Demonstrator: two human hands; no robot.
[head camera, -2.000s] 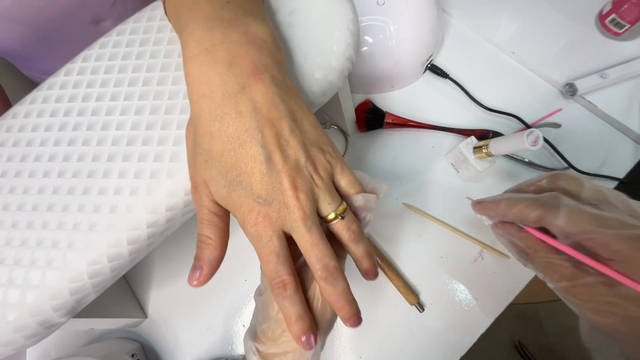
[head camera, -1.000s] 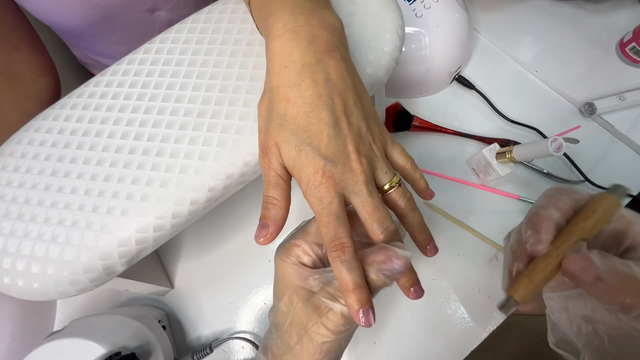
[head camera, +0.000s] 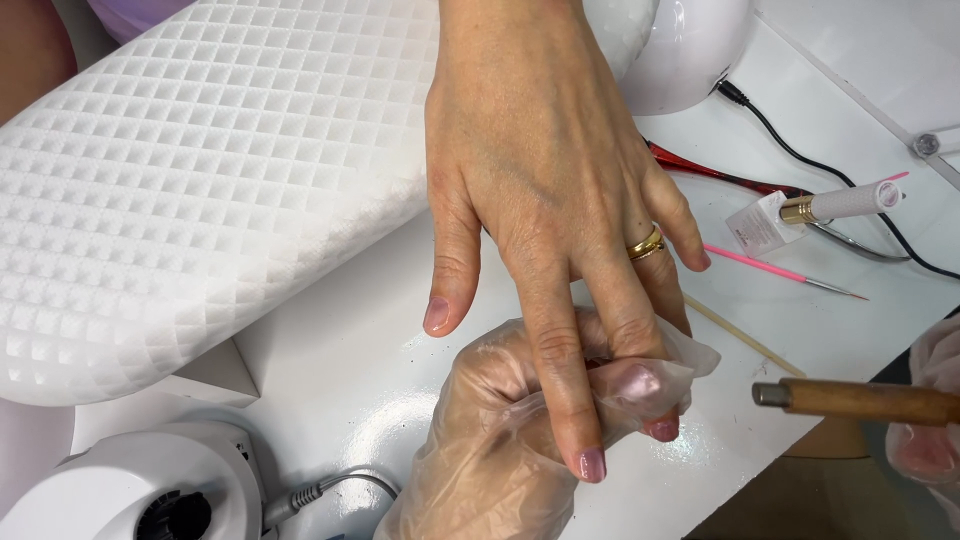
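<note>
My left hand (head camera: 517, 427), in a clear plastic glove, grips the middle finger of another person's hand (head camera: 540, 172), its thumb on top near the fingertip. That hand lies palm down, wears a gold ring (head camera: 646, 244) and has glossy pinkish nails. At the right edge my gloved right hand (head camera: 930, 420), partly out of frame, holds a wooden-handled tool (head camera: 862, 400) with a metal end pointing left. Between the hands a wooden stick (head camera: 742, 334) lies on the white table, with a pink fine-tipped brush (head camera: 765, 265) above it.
A white quilted armrest (head camera: 187, 172) fills the upper left. A white machine with a dial (head camera: 142, 480) stands lower left, its cable running right. At upper right are a white lamp (head camera: 686, 52) with a black cord, a red-handled brush (head camera: 720, 174) and a nail polish bottle (head camera: 765, 225).
The pink brush, in my right hand two seconds ago, now lies on the table. The wooden-handled tool has gone from the table into my right hand. The view has shifted closer.
</note>
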